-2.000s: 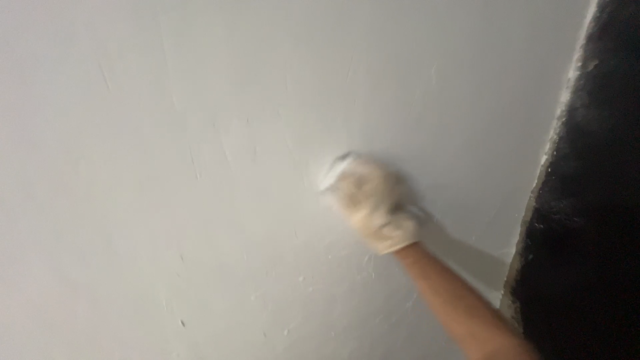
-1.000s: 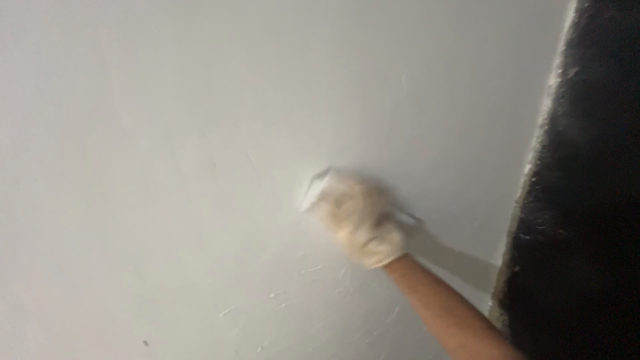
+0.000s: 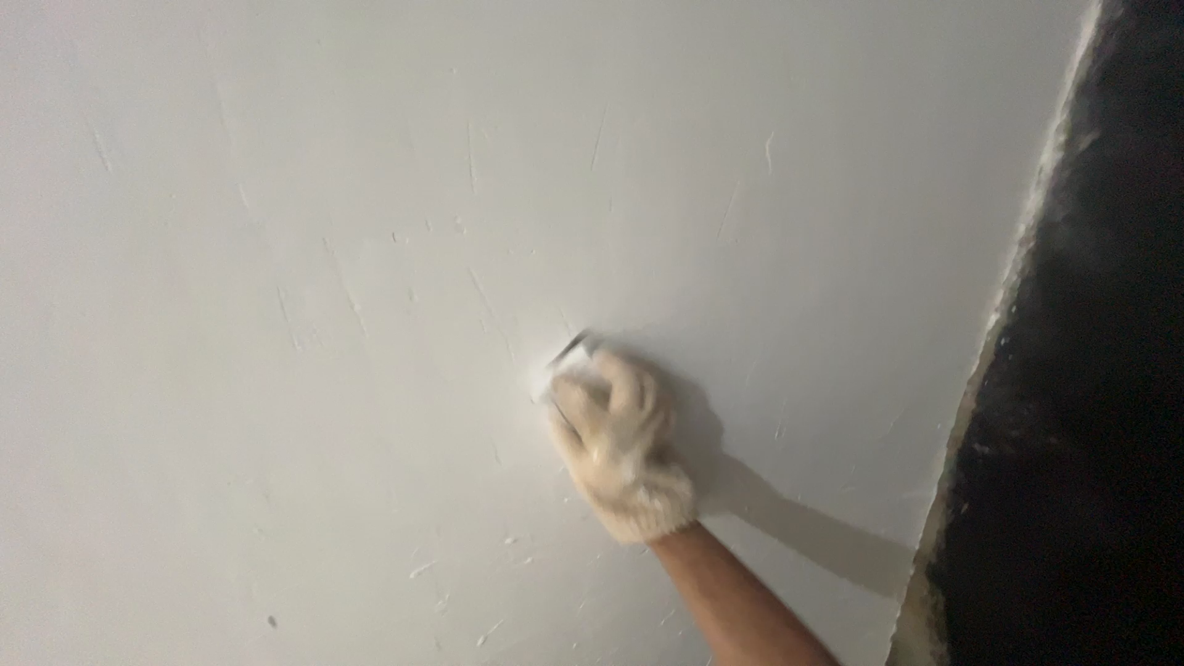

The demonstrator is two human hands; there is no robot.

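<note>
My right hand [image 3: 622, 435], in a cream knitted work glove, is closed around a small hand tool [image 3: 569, 363] with a white face and a dark edge. The tool is blurred, and its exact kind cannot be told; most of it is hidden under the fingers. It lies against a pale plastered wall [image 3: 324, 416] with thin ridges, scratches and small raised flecks. A bright patch shows at the tool's upper left edge. My left hand is out of view.
A rough, chipped plaster edge [image 3: 1004, 296] slants down the right side. Beyond it is a black surface or opening [image 3: 1082, 444]. The arm's shadow falls across the wall toward that edge.
The gloved hand stays closed on the tool against the wall, blurred by motion in both earlier frames. The view has shifted somewhat.
</note>
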